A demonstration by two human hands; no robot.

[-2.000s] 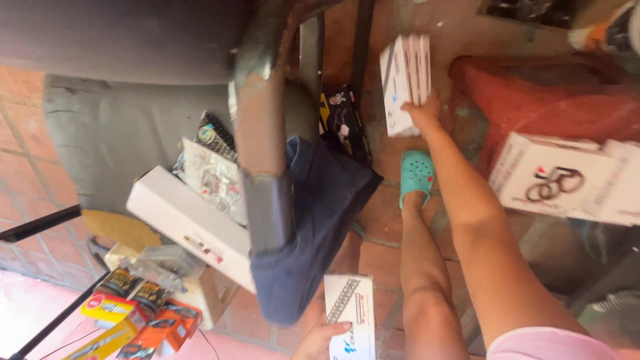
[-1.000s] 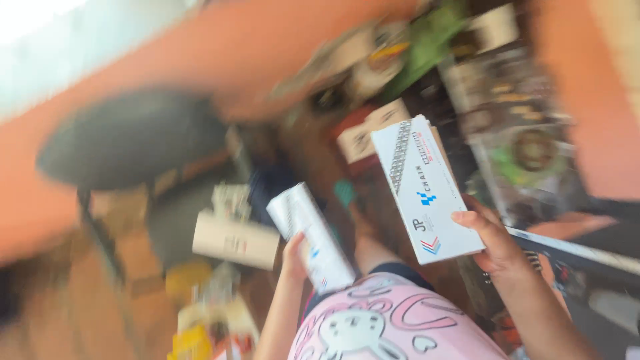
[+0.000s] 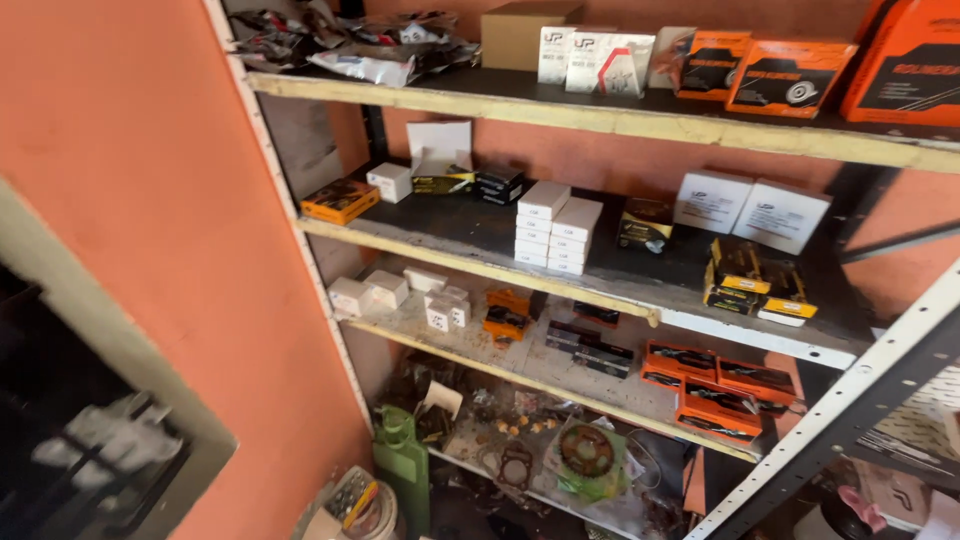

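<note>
Neither of my hands shows in the head view now, so what they hold is hidden. A metal shelving unit [image 3: 480,268] fills the view. Its second shelf bears two stacks of small white boxes [image 3: 541,225], an orange and black box [image 3: 339,201] and black and yellow boxes [image 3: 739,266]. On the shelf below lie small white boxes [image 3: 350,296] and several orange boxes [image 3: 718,409]. White boxes with a red mark [image 3: 611,64] stand on the top shelf beside orange and black boxes [image 3: 787,75]. A toothed sprocket [image 3: 586,451] rests on the lowest shelf near a gasket [image 3: 515,465].
An orange wall [image 3: 150,187] runs along the left. By the shelf's foot are a green plastic container [image 3: 403,472] and a bucket [image 3: 360,510] with mixed items. A slanting perforated metal upright [image 3: 840,427] crosses the lower right.
The view has swung from the floor and chair to the shelves. Both hands, each holding white boxes one second ago, have left the view.
</note>
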